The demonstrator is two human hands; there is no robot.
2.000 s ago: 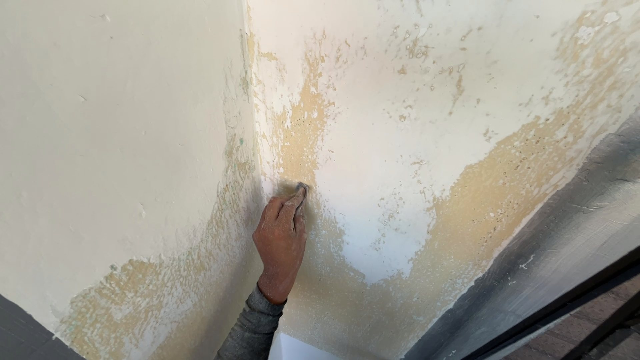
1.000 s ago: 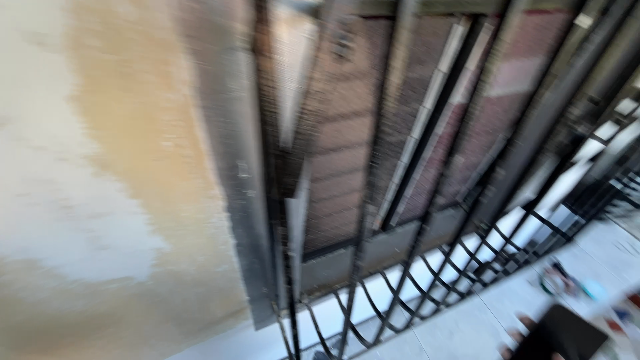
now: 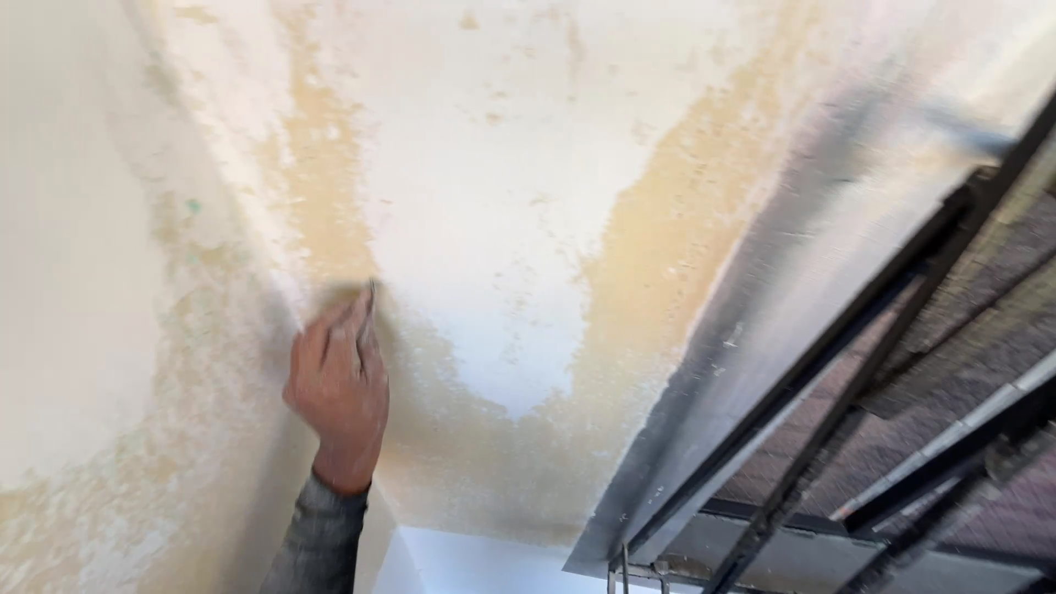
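My left hand [image 3: 342, 384], in a dark grey sleeve, reaches up from the lower left of centre. Its fingers are pinched together around a small thin object [image 3: 372, 285], mostly hidden, whose dark tip shows at the fingertips. That tip meets the painted wall [image 3: 487, 206] near the inside corner. Yellowish patches with ragged edges show through the pale paint, above the hand and to its right. The adjoining wall [image 3: 74, 247] on the left has similar mottled patches low down. My right hand is out of view.
A dark grey painted band [image 3: 660, 421] runs slanting along the wall's right edge. Beyond it stand black metal bars [image 3: 792, 487], with brickwork [image 3: 792, 454] behind them. A white surface [image 3: 487, 565] lies below the wall corner.
The view swung to the bars and a floor, then back to the wall corner. My left hand, at the wall two seconds ago and absent one second ago, shows at the wall again.
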